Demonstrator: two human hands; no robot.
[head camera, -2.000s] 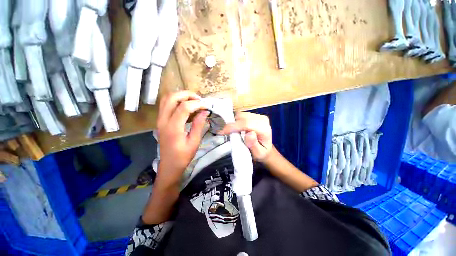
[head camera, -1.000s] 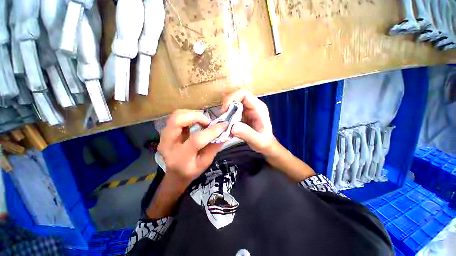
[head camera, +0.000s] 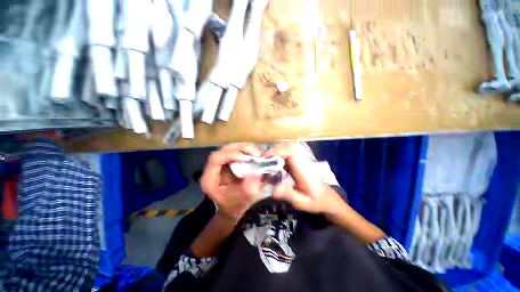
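A white leg piece (head camera: 258, 166) is held between my two hands over my lap, just below the bench edge. Its pale, dark-lined foot end shows between the fingertips; the rest is hidden by the hands or foreshortened. My left hand (head camera: 231, 179) grips it from the left. My right hand (head camera: 305, 179) holds it from the right with the thumb below. Both hands are bare and slightly blurred. No tool shows in them.
White leg pieces (head camera: 137, 74) are heaped on the bench (head camera: 399, 114) at left, others (head camera: 499, 45) at far right. A slim yellow-and-white tool (head camera: 355, 65) and a small white lump (head camera: 282, 86) lie between. A blue crate (head camera: 419, 188) holds white legs. A person's checked sleeve (head camera: 57, 217) shows left.
The view has swung left. The long leg piece first hung down over my lap; it was turned, and now mainly its foot end shows between my hands. A checked sleeve shows more fully at left.
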